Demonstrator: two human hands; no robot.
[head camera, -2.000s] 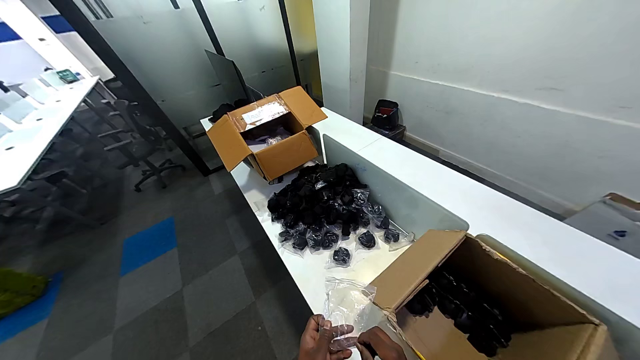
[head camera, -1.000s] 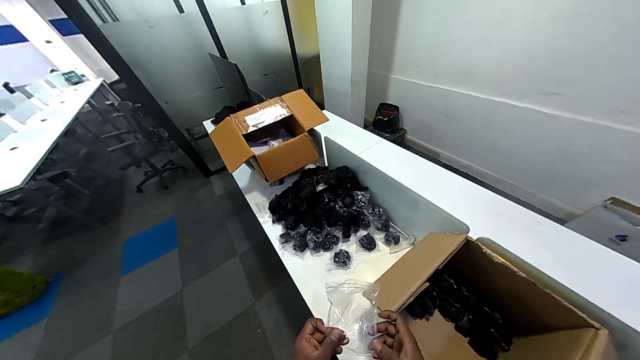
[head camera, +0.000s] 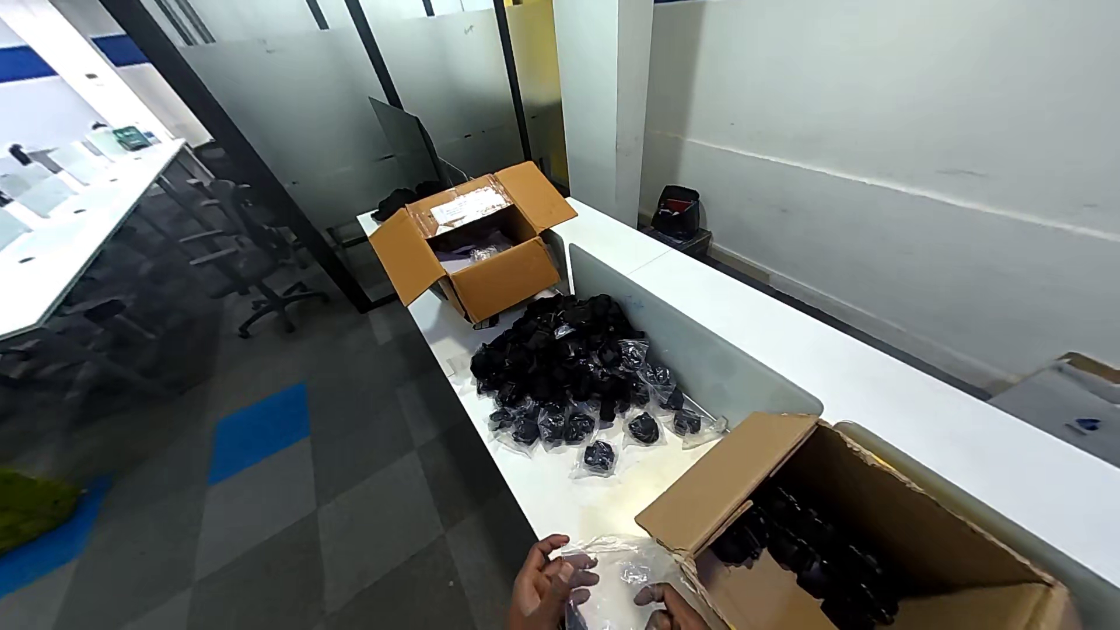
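Observation:
At the bottom edge, my left hand (head camera: 553, 588) grips the left side of a clear plastic bag (head camera: 612, 569). My right hand (head camera: 669, 610) has its fingers at the bag's right side; whether it grips the plastic cannot be told. Just to the right stands an open cardboard box (head camera: 726, 472) with rows of black items (head camera: 809, 547) inside. Beyond my hands, a heap of black items (head camera: 560, 354) lies on the white table, and several in clear bags (head camera: 599, 457) lie along its near side.
A second open cardboard box (head camera: 503, 280) with plastic inside stands at the table's far end. A low grey divider (head camera: 700, 346) runs along the table (head camera: 560, 490). An office chair (head camera: 262, 262) is on the carpet at left, and a black bag (head camera: 678, 213) sits by the wall.
My hands were close together on the bag two seconds ago, then moved apart with it spread between them. Now the bag is lower and my right hand has moved down toward the frame's bottom edge.

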